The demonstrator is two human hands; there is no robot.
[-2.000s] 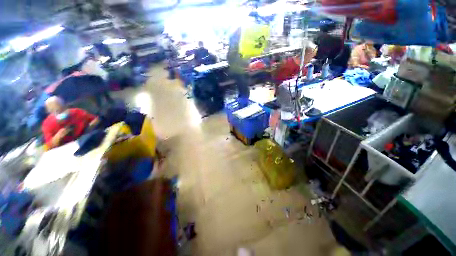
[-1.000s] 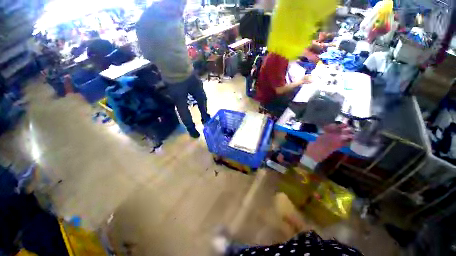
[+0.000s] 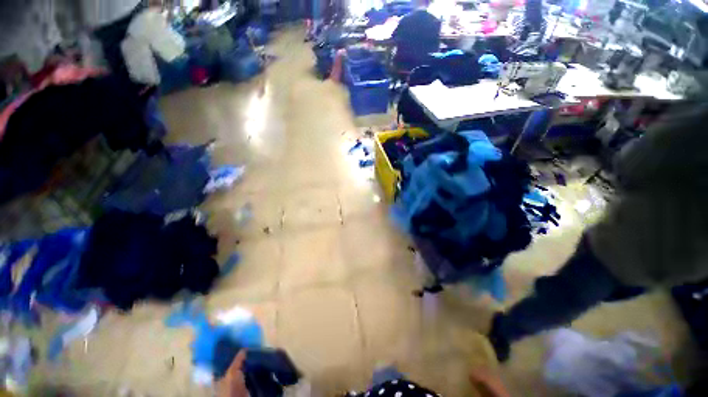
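My left hand (image 3: 233, 377) is at the bottom edge, left of the polka-dot garment (image 3: 397, 388), small and partly cut off. It appears closed on a dark folded cloth piece (image 3: 268, 371), which shows just right of the fingers. My right hand (image 3: 485, 378) is a blurred skin-toned shape at the bottom edge, right of the garment; its fingers and anything in it cannot be made out.
A yellow crate (image 3: 386, 167) with a blue and navy cloth pile (image 3: 466, 194) stands ahead right. A person (image 3: 660, 201) strides at the right. Dark cloth heaps (image 3: 147, 256) lie left, blue scraps (image 3: 209, 337) on the floor. White sewing tables (image 3: 458, 99) stand behind.
The view has swung left and moved forward along the aisle. The blue crate with the white board and the yellow bag have left view. My left hand with dark cloth now shows low.
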